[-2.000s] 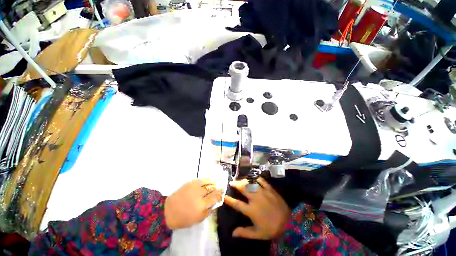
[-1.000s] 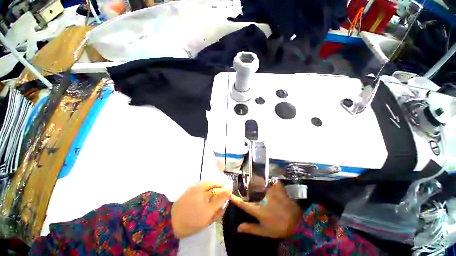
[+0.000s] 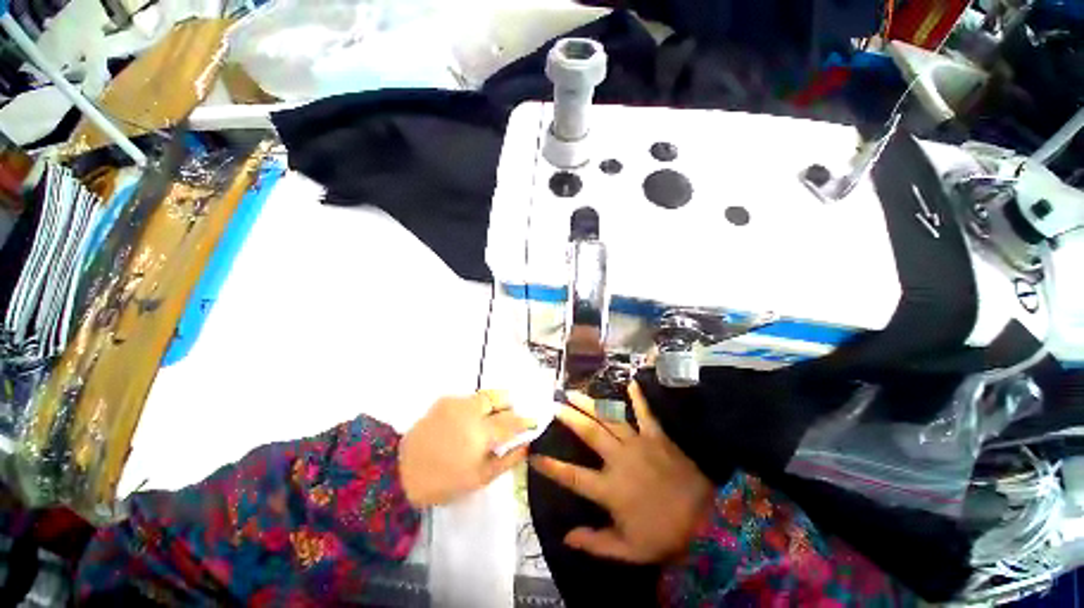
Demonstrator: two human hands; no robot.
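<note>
A black garment piece (image 3: pixel 571 511) lies under and beside my right hand, just in front of the needle area of the white sewing machine (image 3: pixel 713 255). My left hand (image 3: pixel 458 449) holds a narrow white strip (image 3: pixel 523 439) between its fingertips at the left edge of the black cloth. My right hand (image 3: pixel 636 481) is spread flat on the black cloth, fingertips close to the presser foot area (image 3: pixel 606 378). The needle itself cannot be made out behind the metal guard (image 3: pixel 587 297).
A black band (image 3: pixel 933 255) drapes over the machine head. A clear zip bag (image 3: pixel 892 445) and white strips (image 3: pixel 1028 523) are at the right. A plastic-wrapped brown board (image 3: pixel 178 303) and a striped stack (image 3: pixel 57 267) are at the left. Black cloth (image 3: pixel 398 160) lies behind.
The machine sits higher in the picture than a second ago. My right hand has opened out from its bunched pose and now lies flatter on the black cloth. The white strip shows more clearly in my left fingers.
</note>
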